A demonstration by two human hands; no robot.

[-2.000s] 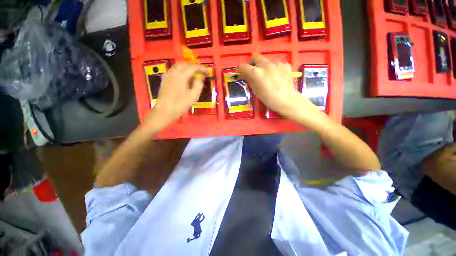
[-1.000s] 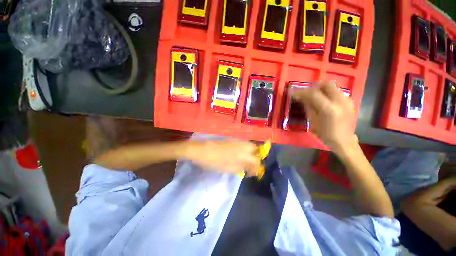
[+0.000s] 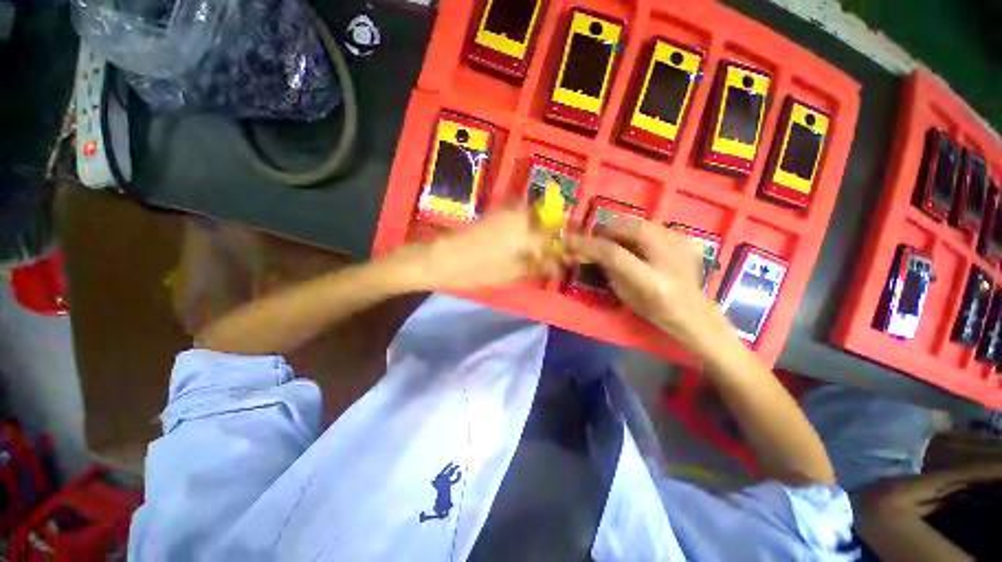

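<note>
The red tray (image 3: 516,104) lies tilted on the bench with red device units in its pockets. The far row and the near left unit (image 3: 457,167) show yellow film around dark windows. The second near unit (image 3: 553,178) has a grey border at its top. My left hand (image 3: 500,250), over the near row, holds crumpled yellow film (image 3: 550,209). My right hand (image 3: 646,269) is just right of it, over the third near unit (image 3: 600,224), fingers bent; whether it holds anything is unclear. The near right unit (image 3: 753,294) shows no yellow.
A clear bag of dark pieces (image 3: 258,66), a grey cable loop (image 3: 349,121) and a white power strip (image 3: 92,126) lie left of the tray. A brown carton (image 3: 126,318) is below the bench edge. A neighbouring tray (image 3: 860,302) and a person's arm (image 3: 917,472) are at right.
The tray appears farther right and more tilted. My left hand has come up from below the tray edge to the near row. The second near unit has lost its yellow border. My right hand has moved left.
</note>
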